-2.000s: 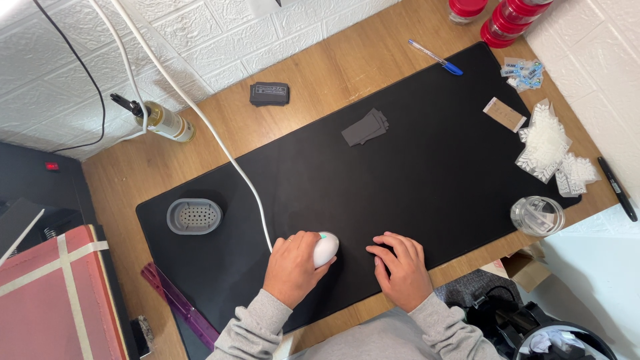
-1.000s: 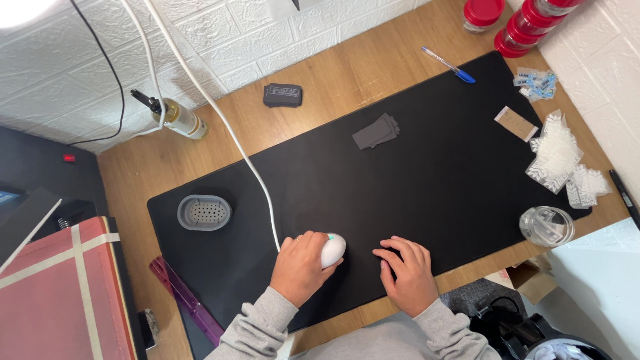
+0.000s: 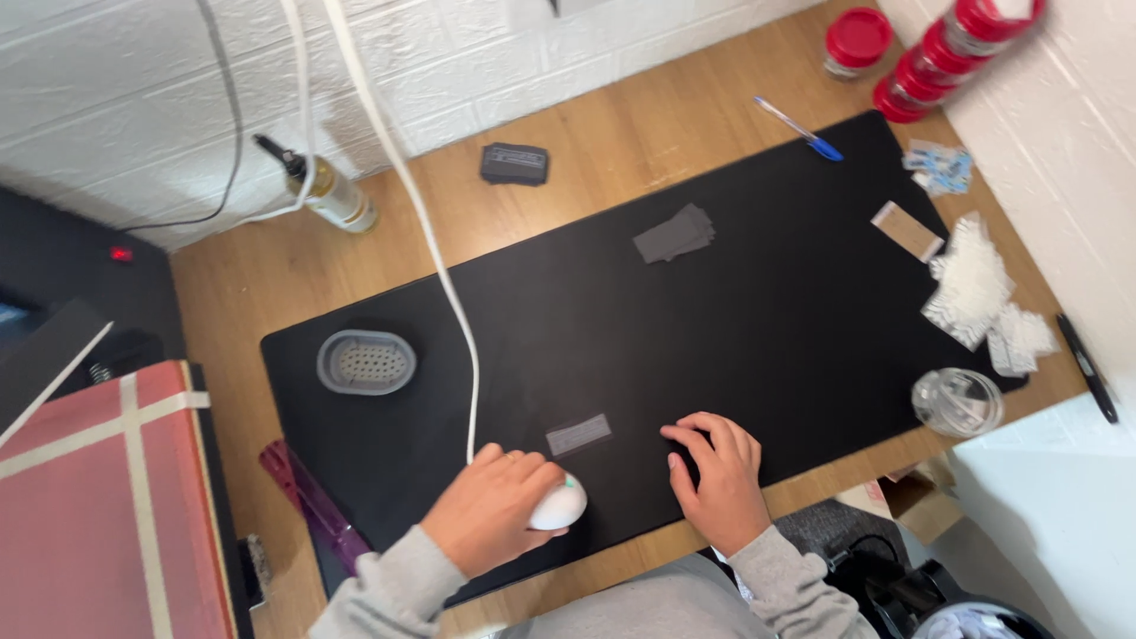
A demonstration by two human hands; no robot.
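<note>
My left hand (image 3: 501,508) is closed around a white, rounded corded device (image 3: 561,504) at the near edge of the black desk mat (image 3: 603,346). Its white cord (image 3: 453,302) runs up toward the wall. Just beyond the device lies a small dark card with a grey printed panel (image 3: 579,435), flat on the mat. My right hand (image 3: 717,479) rests on the mat to the right of that card, fingers spread and slightly bent, holding nothing. Farther back on the mat sits a fanned stack of dark cards (image 3: 674,234). The device's underside is hidden.
A grey perforated oval dish (image 3: 366,362) sits at left near a purple strip (image 3: 315,506). Behind the mat are a dark card stack (image 3: 515,164) and a pump bottle (image 3: 333,200). At right lie a pen (image 3: 799,129), white-filled bags (image 3: 969,282) and a clear jar (image 3: 958,402).
The card with the grey panel now shows beyond the white device; neither earlier frame shows it there. My left hand has stayed on the device. The view has shifted somewhat.
</note>
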